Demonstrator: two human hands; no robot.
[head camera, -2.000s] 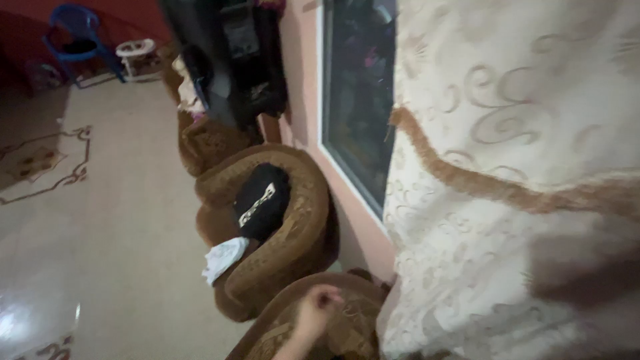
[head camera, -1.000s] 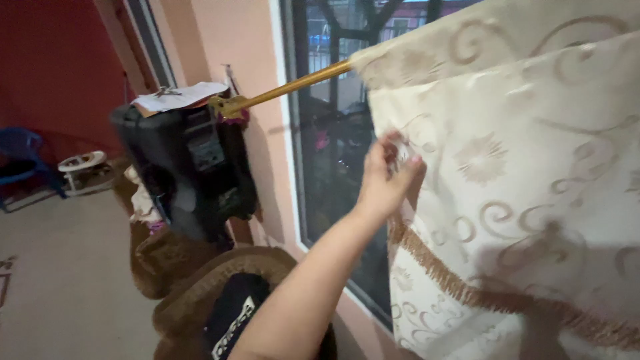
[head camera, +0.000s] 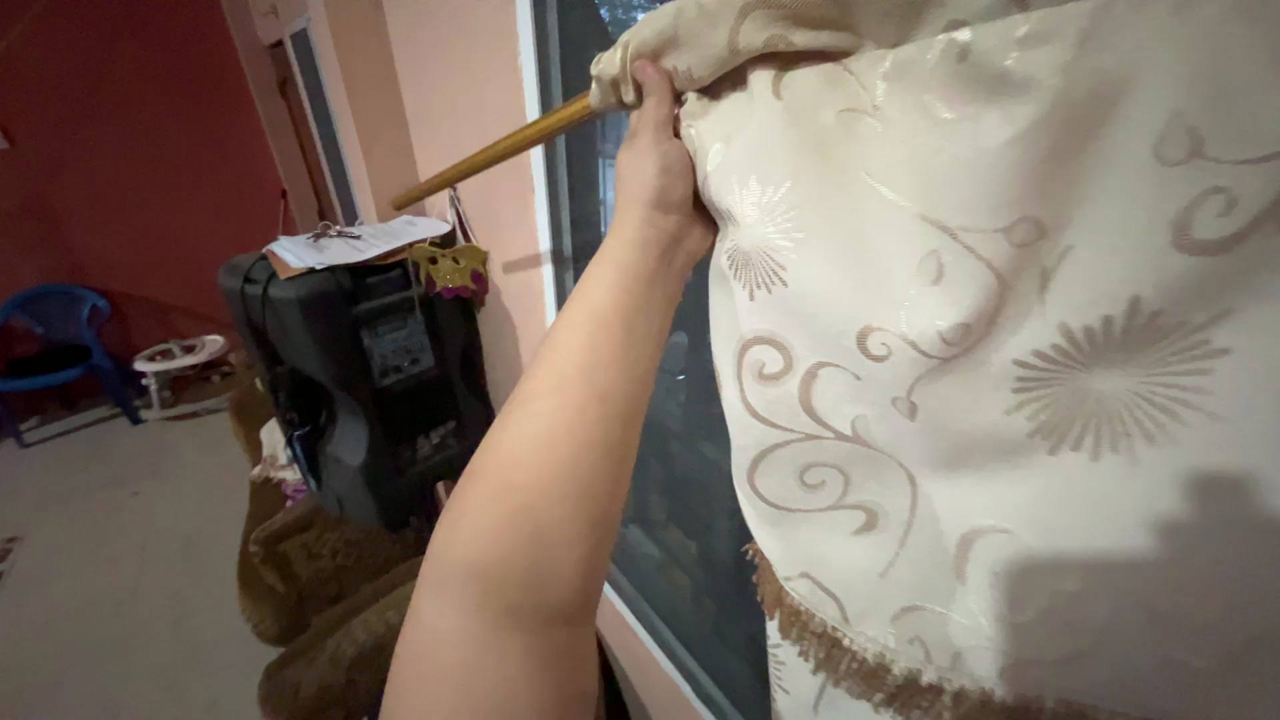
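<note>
My left hand is raised at the upper middle, its thumb and fingers closed on the top edge of the cream curtain, where the cloth wraps the curtain rod. The curtain has beige scrolls and starbursts and a brown fringe low down. The gold-coloured rod sticks out of the cloth to the left, its bare end above a black loudspeaker. My right hand is not in view.
The black loudspeaker carries papers and keys; a gold mask hangs beside it. Brown armchairs stand below. The window is behind my arm. A blue plastic chair and a white stool stand far left.
My left hand has risen from over the armchair to the curtain's top edge and taken hold of the cloth there. The rod's left end no longer shows the ornate finial seen a second ago.
</note>
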